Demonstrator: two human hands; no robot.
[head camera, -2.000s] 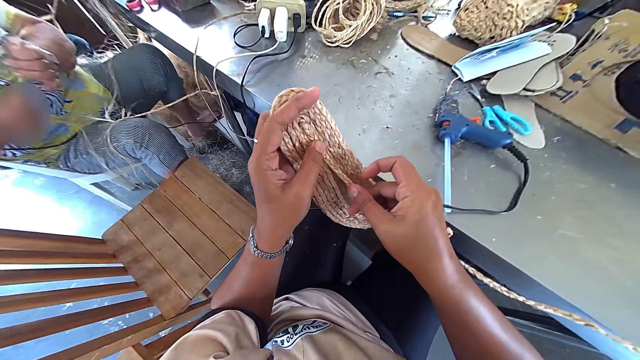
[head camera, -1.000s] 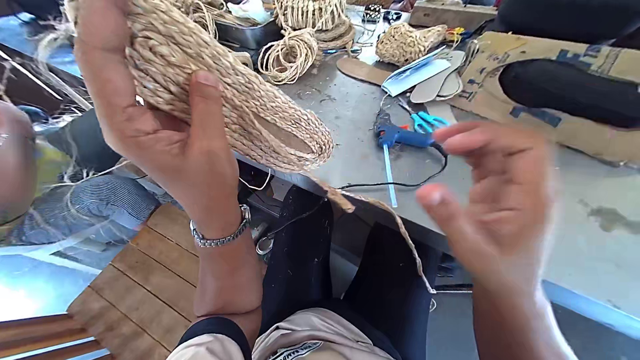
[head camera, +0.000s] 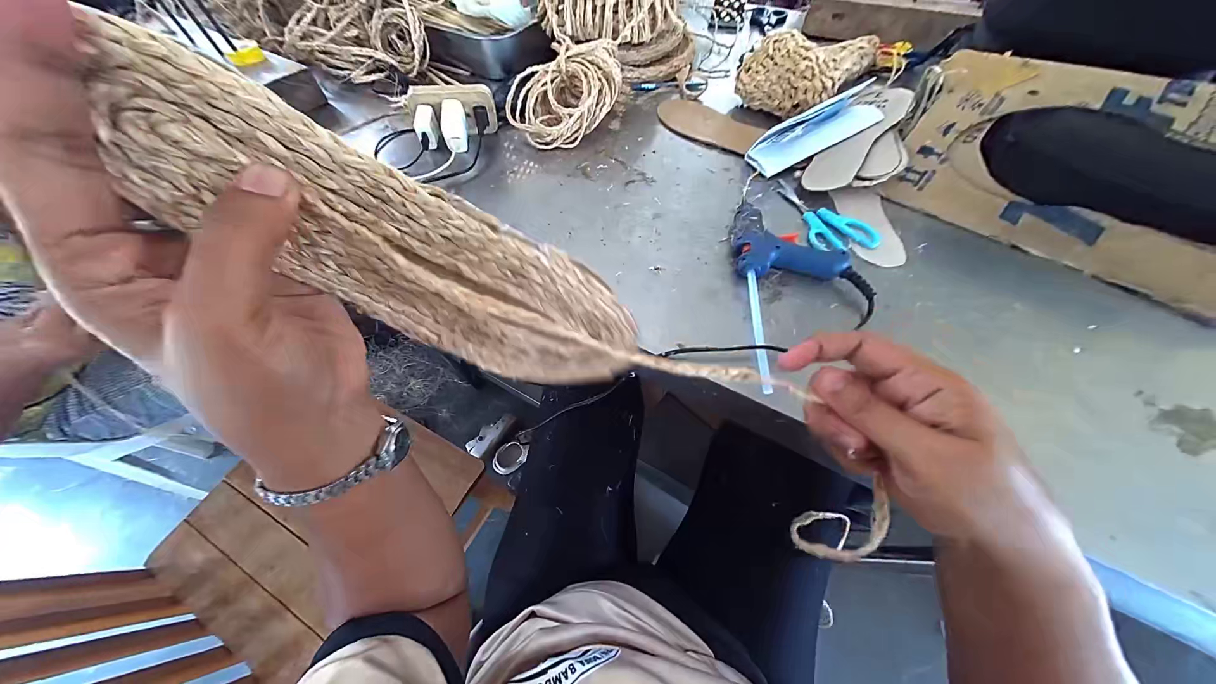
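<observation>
My left hand (head camera: 256, 285) holds a long oval sole of braided natural fibre (head camera: 380, 228), thumb on its face and fingers behind it. The sole slants from upper left down to its rounded end near the middle of the view. A loose braided cord (head camera: 703, 369) runs from that rounded end to my right hand (head camera: 902, 427), which pinches it between thumb and fingers. The cord's tail hangs in a loop below my right hand. A blue hot glue gun (head camera: 788, 256) with a clear glue stick (head camera: 757, 332) lies on the metal table beyond my right hand.
Turquoise-handled scissors (head camera: 836, 230), shoe insoles (head camera: 860, 152) and a cardboard sheet with a black sole shape (head camera: 1073, 171) lie at the right. Coiled cord (head camera: 565, 93) and a power strip (head camera: 451, 104) stand behind. At left are a wooden chair (head camera: 256, 541) and another person's arm (head camera: 38, 361).
The braided sole has moved left and up with my left hand. My right hand, apart from the cord a second ago, now pinches it. The view has shifted.
</observation>
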